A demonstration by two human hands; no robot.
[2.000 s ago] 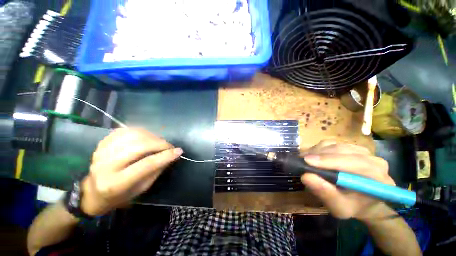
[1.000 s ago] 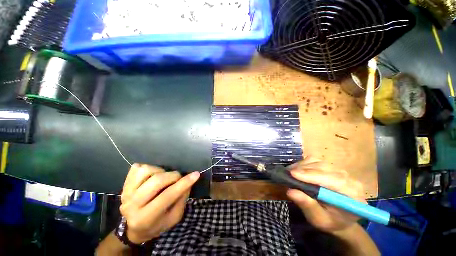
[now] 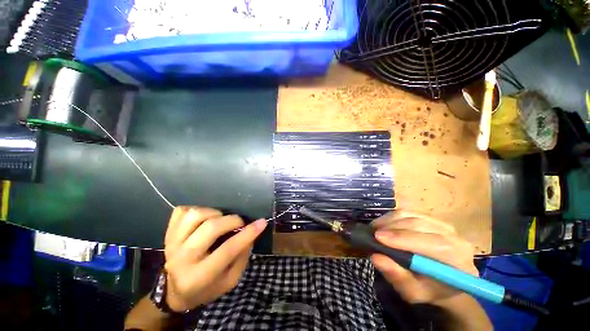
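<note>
The black PCB panel point(image 3: 333, 174) lies on the scorched tan board point(image 3: 446, 187), with glare across its upper part. My right hand point(image 3: 424, 255) holds the soldering iron point(image 3: 456, 277) by its black grip. The iron's tip is at the lower left part of the panel. My left hand point(image 3: 210, 255) holds the solder wire point(image 3: 145, 176) between its fingers, left of the panel. The wire's free end reaches to the iron tip; exact contact is too small to tell. The wire runs back to the solder spool point(image 3: 63, 97) at the left.
A blue parts bin point(image 3: 213, 57) heaped with white parts stands behind. The black fume extractor point(image 3: 430, 45) is at the back right. A cup with a pale stick point(image 3: 486, 119) and a yellowish can point(image 3: 517, 126) stand right. Black panels point(image 3: 48, 29) lie far left.
The view has shifted. Since the earliest frame, both hands have moved nearer the wearer relative to the panel. The iron tip and wire end have moved down to lower strips.
</note>
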